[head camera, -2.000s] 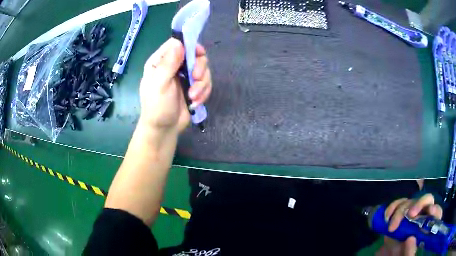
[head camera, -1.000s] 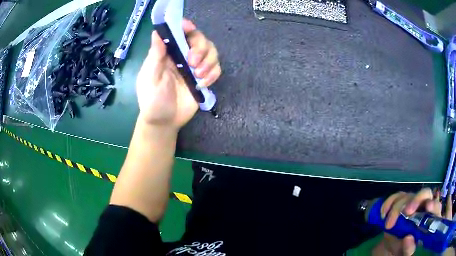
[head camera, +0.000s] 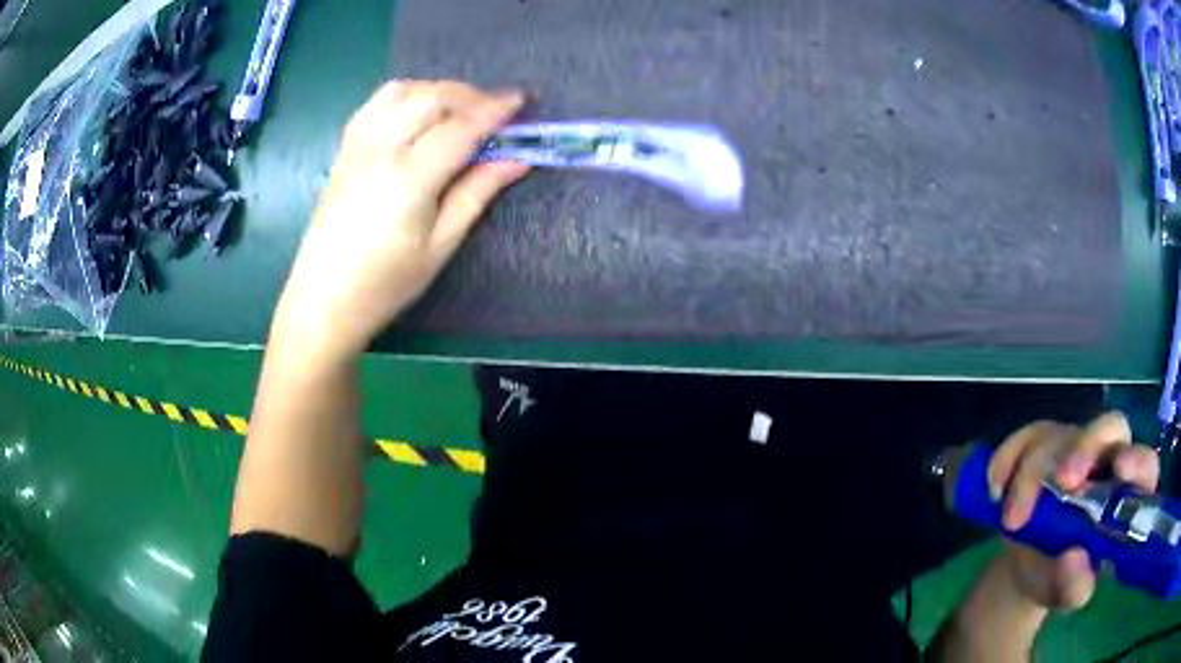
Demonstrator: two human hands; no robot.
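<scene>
My left hand [head camera: 389,194] grips one end of a lavender-white housing half [head camera: 635,149] and holds it sideways over the work mat [head camera: 842,246]. Its open side faces me, and a narrow strip with green and silver parts, the circuit board, shows inside. The other end of the housing is slightly blurred. My fingers hide the gripped end. My right hand [head camera: 1068,486] is wrapped around the blue electric screwdriver [head camera: 1068,525] at the lower right, in front of the bench edge. Its metal nose points left. The bit is not clear.
Black plastic parts [head camera: 162,156] lie heaped at the left beside a clear plastic bag [head camera: 58,201]. A part-assembled pen [head camera: 263,62] lies near them. More pens [head camera: 1157,97] lie along the right edge. A tiny white speck lies on the mat. Yellow-black tape marks the floor.
The housing has turned from upright, with its dark side showing, to sideways with its inside showing. My left hand has turned palm down. The screw tray has left the view. The screwdriver stays at the lower right.
</scene>
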